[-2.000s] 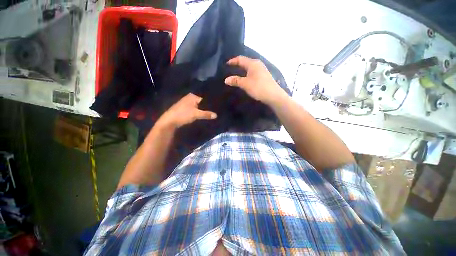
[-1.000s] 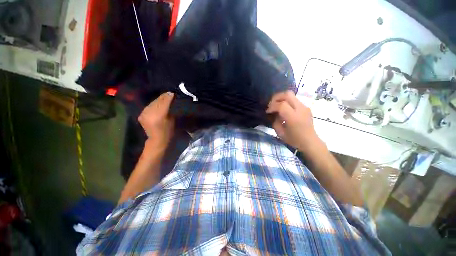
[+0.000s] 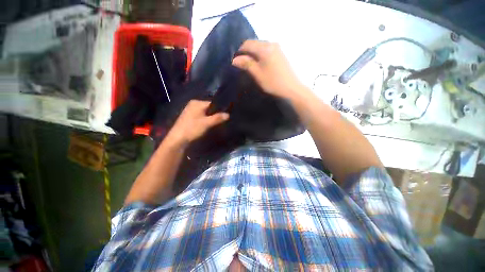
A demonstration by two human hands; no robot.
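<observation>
A black garment (image 3: 266, 114) lies over my lap and the front edge of the white table, with a thinner greyish layer (image 3: 215, 50) pointing up the table. My left hand (image 3: 199, 123) is at the garment's left side, thumb pointing right, with black cloth between thumb and fingers. My right hand (image 3: 266, 66) is higher up and pinches a fold of the black cloth. The fingertips of both hands are partly lost against the dark cloth. No label shows now.
A red plastic bin (image 3: 154, 29) at the left holds a black garment pile (image 3: 143, 79) with a thin white line across it. A sewing machine (image 3: 407, 95) is at the right. Scissors (image 3: 453, 161) are at the far right table edge. Yellow-black tape (image 3: 107, 186) runs down the left floor.
One second ago both hands held the band wide apart with a white label showing. Now my right hand has moved up and left, the hands are closer together, and the label is out of sight.
</observation>
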